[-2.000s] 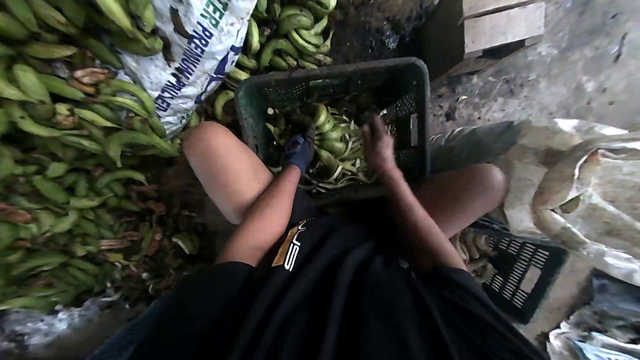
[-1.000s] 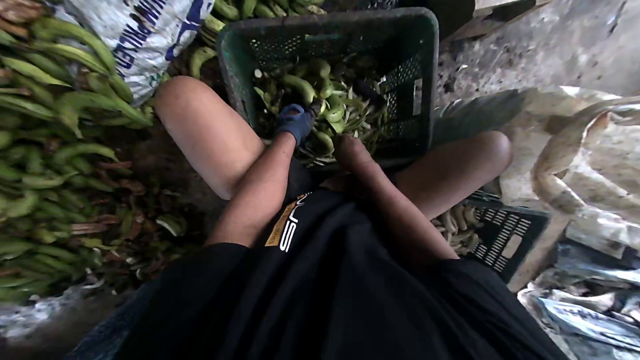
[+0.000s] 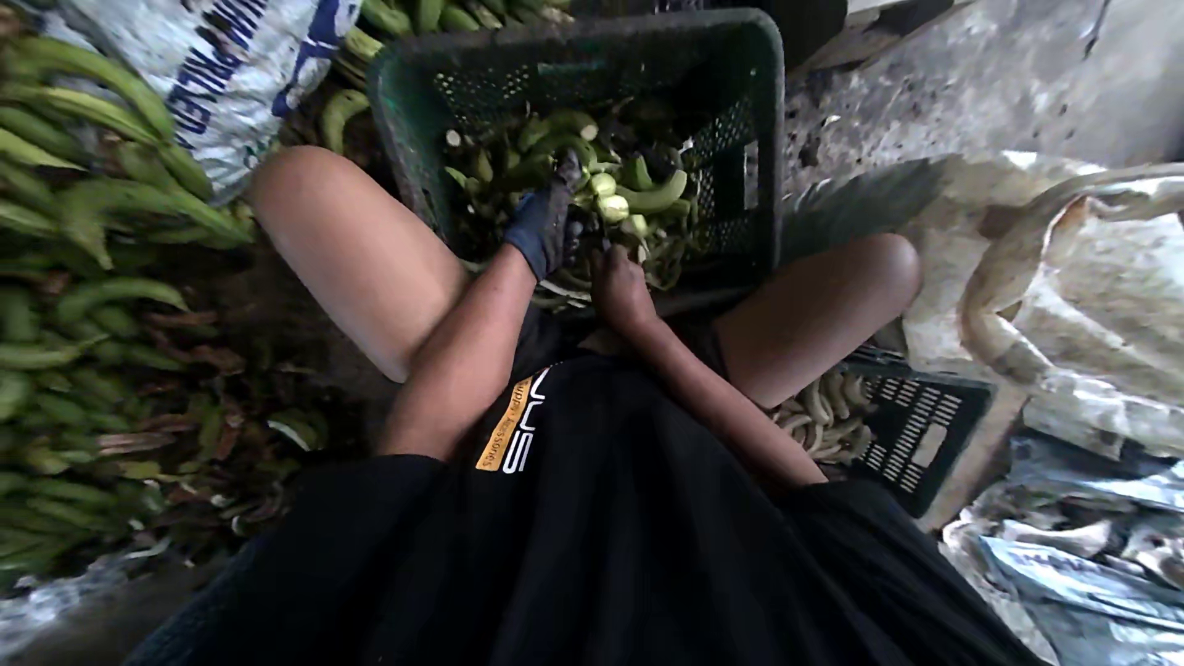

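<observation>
A green plastic crate (image 3: 573, 42) stands between my knees, with green bananas or plantains (image 3: 652, 194) and strips of peel inside it. My left hand (image 3: 553, 217), in a dark blue and grey glove, is closed on a bunch of green bananas (image 3: 606, 196) whose pale cut ends show. Just right of it, low over the crate's near side, my bare right hand (image 3: 622, 282) is curled close to the bunch. A small thin object, perhaps a blade, shows at its fingertips, too blurred to name.
Heaped green bananas (image 3: 111, 203) cover the floor at the left, by a white printed sack (image 3: 231, 83). On the right lie a large pale sack (image 3: 1064, 277) and a dark crate (image 3: 925, 444) holding peeled-looking bananas (image 3: 823, 416). Crumpled plastic (image 3: 1073, 555) sits at lower right.
My right hand was apart from the left, over the crate's right part, two seconds ago; it is now close beside the left hand. The view has shifted, and the crate appears higher.
</observation>
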